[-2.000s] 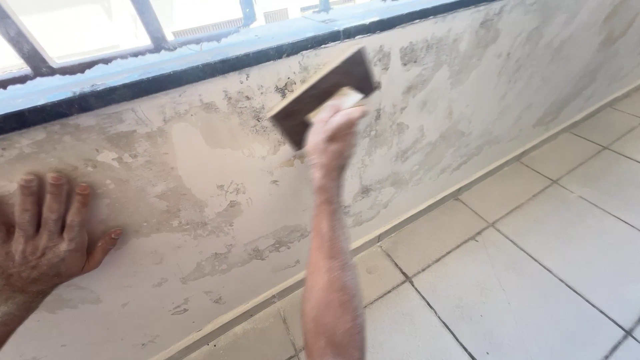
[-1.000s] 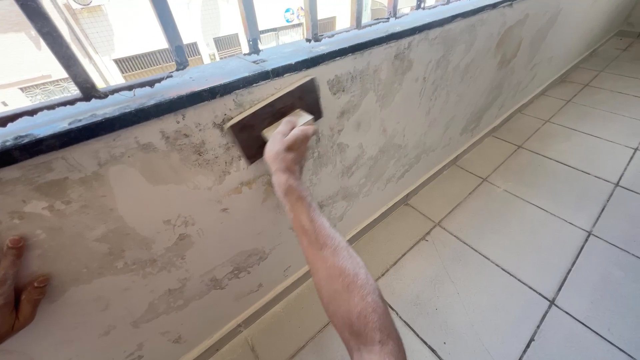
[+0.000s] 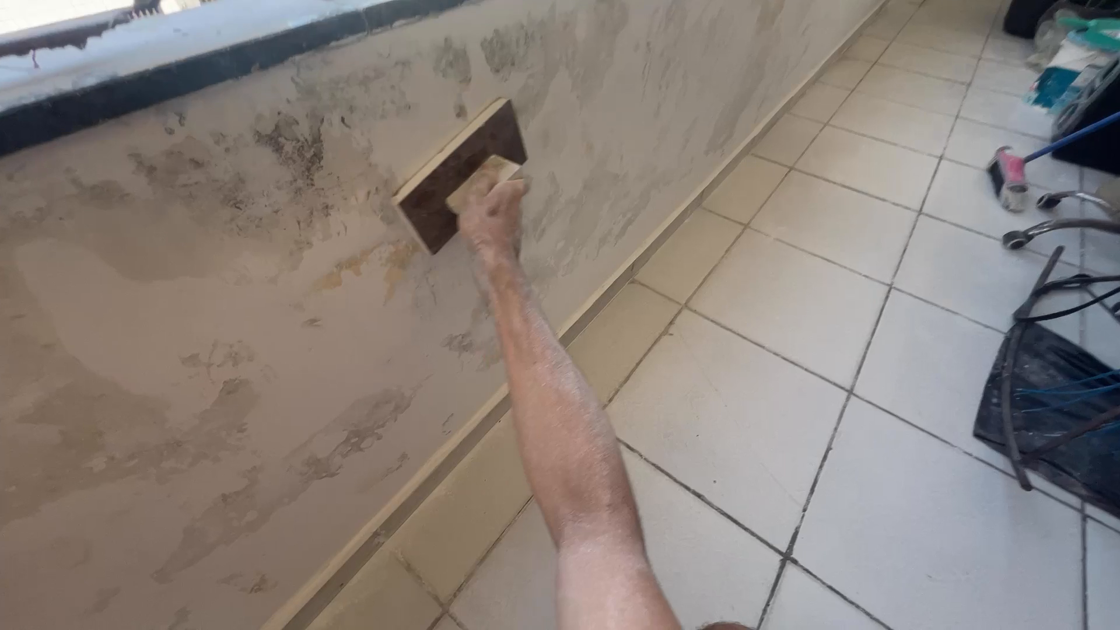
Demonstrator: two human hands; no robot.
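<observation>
With my right hand (image 3: 494, 214) I grip the pale handle of a rectangular float or sanding board (image 3: 437, 199), which has a dark brown back and a light edge. The board lies tilted against the low plastered wall (image 3: 192, 350), to the right of a dark, rough patch. Gray and tan blotches mark the wall, with yellowish spots just below and left of the board. Its working face is hidden against the wall. My left hand is not in view.
A dark-edged sill (image 3: 192, 74) tops the wall. Pale floor tiles (image 3: 744, 394) run beside the baseboard. At the right are a broom head (image 3: 1009, 178) with a blue handle, metal chair legs (image 3: 1063, 226), a black sheet (image 3: 1050, 385) with cables, and bags.
My right hand has moved the board rightward along the wall, past the dark patch. My left hand, on the wall at the left earlier, has left the view. The view has turned right and down.
</observation>
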